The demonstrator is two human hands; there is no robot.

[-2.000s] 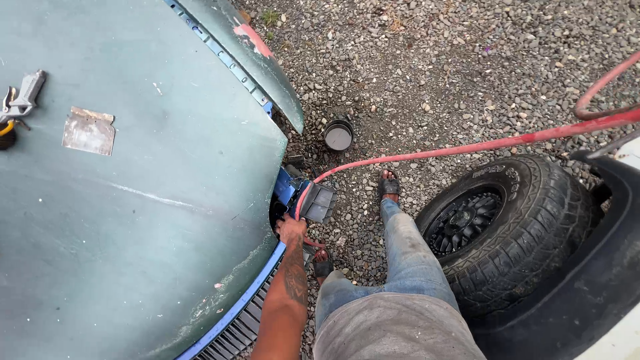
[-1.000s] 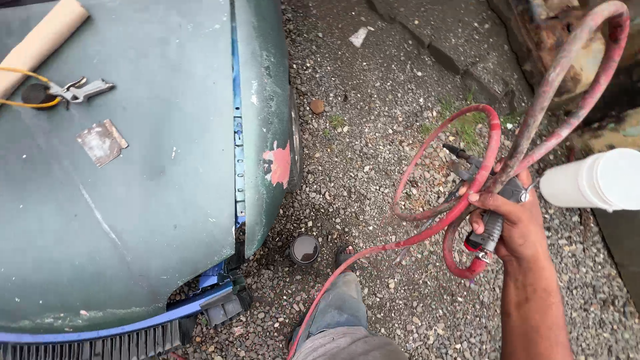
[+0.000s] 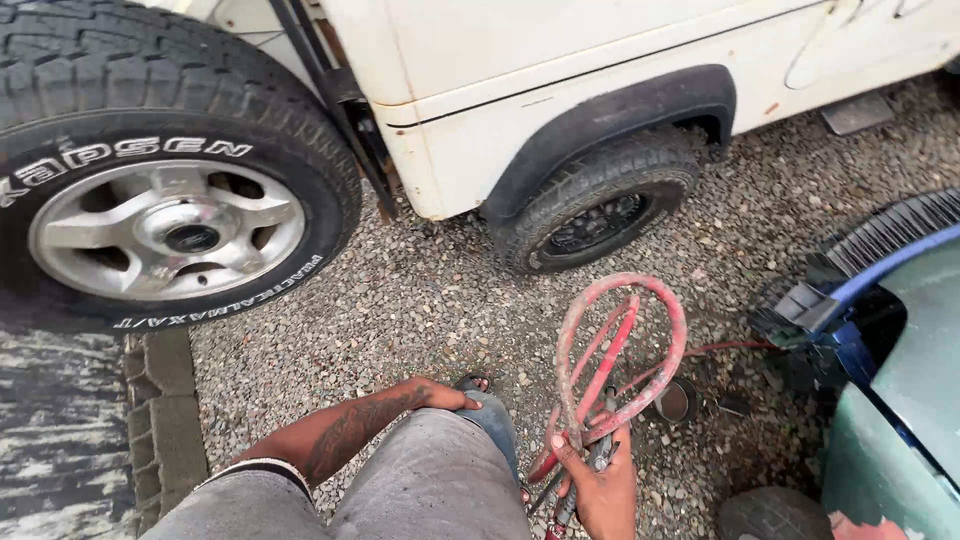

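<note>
My right hand (image 3: 600, 480) is closed around the coiled red hose (image 3: 671, 330) and a grey and black air tool (image 3: 581, 480) at the lower middle right. Loops of the hose rise above the fingers, and a thinner stretch runs right toward the green car's front. My left hand (image 3: 446, 397) rests at my thigh over the jeans, its palm hidden; I see nothing in it. Below the blue edge of the car, a round dark container (image 3: 676, 400) stands on the gravel, just right of the hose loops.
A white vehicle (image 3: 465, 67) with a black-rimmed wheel (image 3: 600, 217) stands ahead. A large spare tyre (image 3: 180, 232) is mounted at its rear, upper left. The green car (image 3: 922, 352) is at right, a dark tyre (image 3: 772, 517) at bottom right, and concrete blocks (image 3: 174, 435) at left.
The view has swung widely round to the white vehicle. The right hand still holds the tool and coiled hose, now lower beside my body. The left hand has come into view at the thigh.
</note>
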